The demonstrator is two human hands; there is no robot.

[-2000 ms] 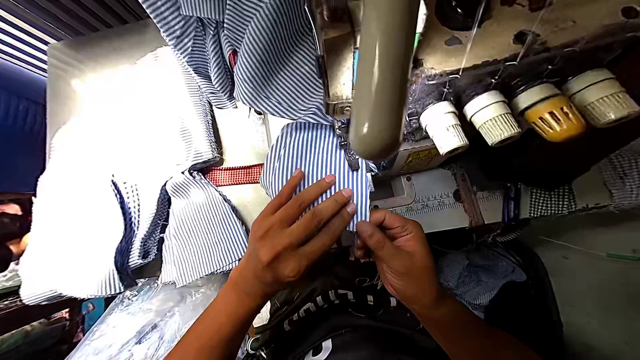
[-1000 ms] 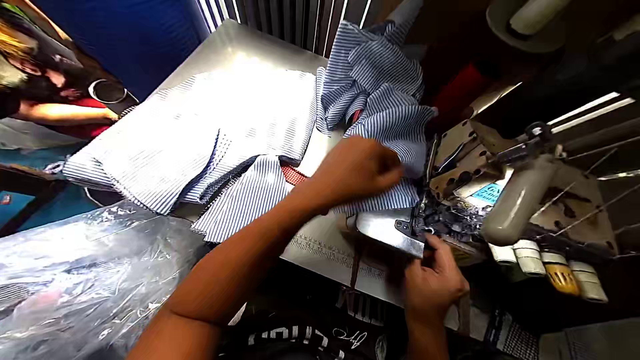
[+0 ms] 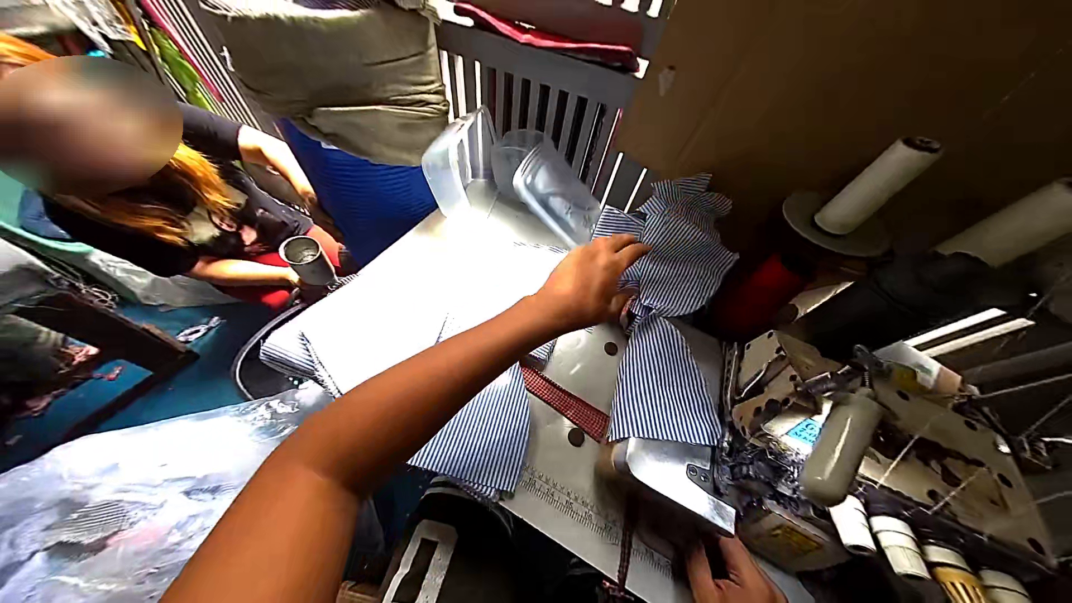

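My left hand [image 3: 590,280] reaches across the table to a bunched heap of blue-and-white striped fabric [image 3: 682,251]; its fingers are bent at the heap's left side, and whether they grip cloth is unclear. A striped piece [image 3: 666,385] hangs from the heap down to the metal plate [image 3: 670,477] of the sewing machine. Low in the view, my right hand [image 3: 733,574] is at the plate's front edge, partly cut off; its grip cannot be made out. A red checked strip [image 3: 565,402] lies between the striped pieces. More striped fabric [image 3: 481,431] lies beneath my left forearm.
Clear plastic containers [image 3: 553,188] stand at the table's back. A person holding a metal cup [image 3: 307,260] sits at the left. Thread cones [image 3: 879,184] and the machine body [image 3: 904,444] are at right. A plastic bag [image 3: 167,502] fills the lower left.
My left hand has moved from the striped piece at the machine to the heap farther back. My right hand is lower, by the plate. The view has swung left and up, showing a seated person.
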